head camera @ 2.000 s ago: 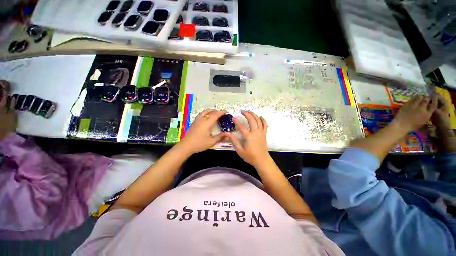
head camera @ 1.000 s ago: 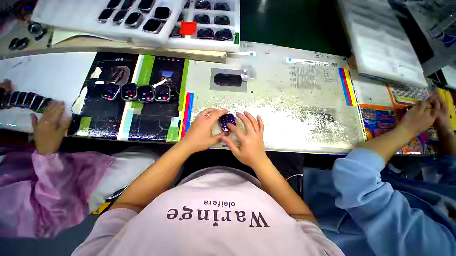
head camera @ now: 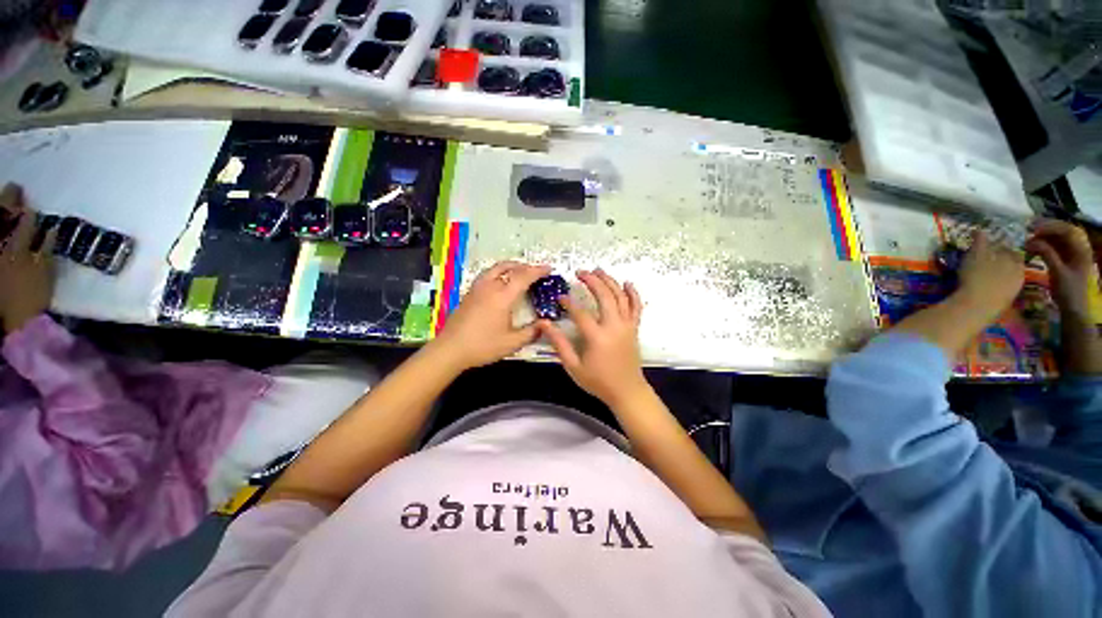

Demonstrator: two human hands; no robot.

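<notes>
A dark watch head (head camera: 549, 296) with a lit blue-purple screen sits between my two hands, low over the speckled silver-white board (head camera: 713, 242). My left hand (head camera: 493, 316) holds it from its left side with thumb and fingers. My right hand (head camera: 604, 332) is on its right side, with a fingertip at the screen's edge. Whether the watch rests on the board is hard to tell. Several dark watch heads with small reddish glints stand in a row (head camera: 311, 220) on the black-and-green mat (head camera: 242, 284) to the left.
A black oval part (head camera: 551, 192) lies in a grey square on the board. White trays (head camera: 411, 103) with dark watches are at the back left, one tilted over another. Pale trays (head camera: 924, 109) are at the right. Neighbours' hands are at left (head camera: 24, 260) and right (head camera: 993, 272).
My right fingers have shifted slightly at the watch, which stays in place. The left neighbour's hand reached towards the mat and is now back at the far left. The right neighbour's hands have moved apart.
</notes>
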